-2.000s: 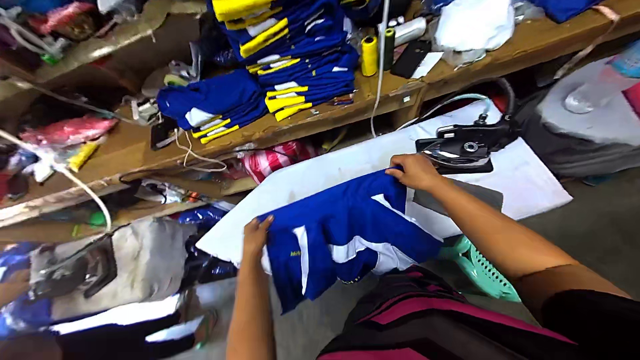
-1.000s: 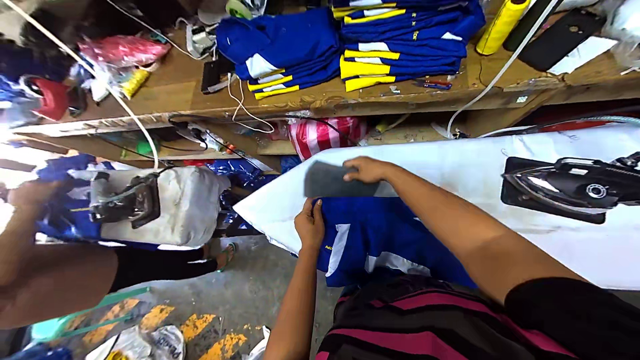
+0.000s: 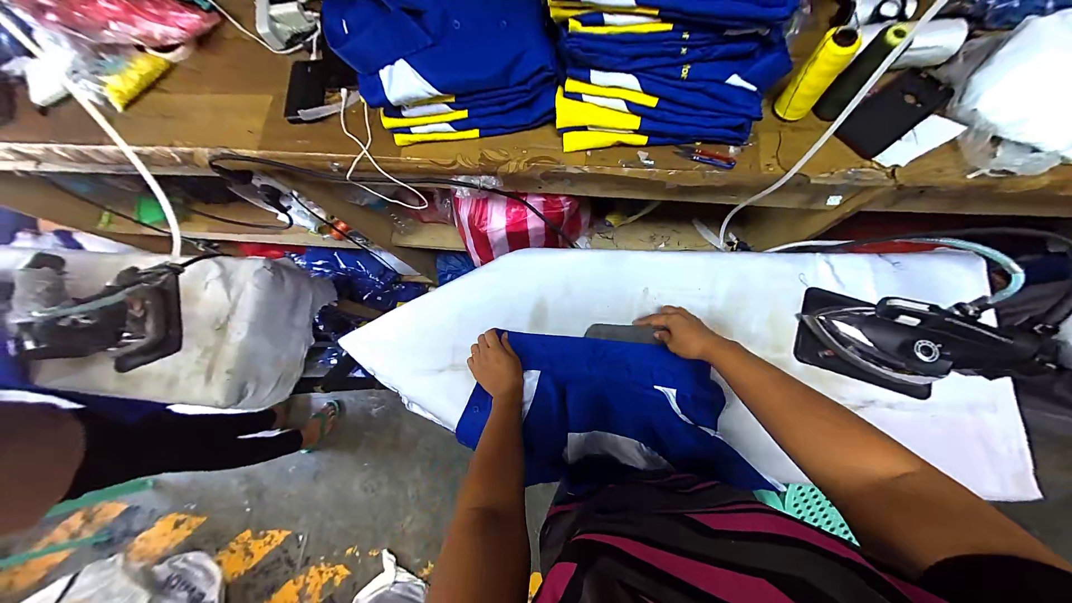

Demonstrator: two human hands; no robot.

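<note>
A blue garment with white panels (image 3: pixel 611 402) lies over the near edge of a white-covered ironing board (image 3: pixel 578 289) and hangs down toward my body. My left hand (image 3: pixel 496 364) grips its upper left corner between thumb and fingers. At the upper right, my right hand (image 3: pixel 682 331) rests with fingers on a flat grey piece (image 3: pixel 624 332), whose lower part is hidden under the garment's top edge; whether it pinches anything cannot be told. A black steam iron (image 3: pixel 913 343) sits on a dark rest pad (image 3: pixel 808 352) on the board, right of my right hand.
Stacks of folded blue garments (image 3: pixel 670 84) stand on a wooden shelf (image 3: pixel 494 172) behind the board, near yellow thread cones (image 3: pixel 816 74). A white cable (image 3: pixel 837 126) hangs down at the right. On the left, another person's leg (image 3: pixel 193 444) is beside a second board (image 3: pixel 243 335) with an iron (image 3: pixel 100 310).
One second ago my right hand was on the grey piece farther from the garment's edge; now that piece is partly under the garment. More of the garment lies on the board.
</note>
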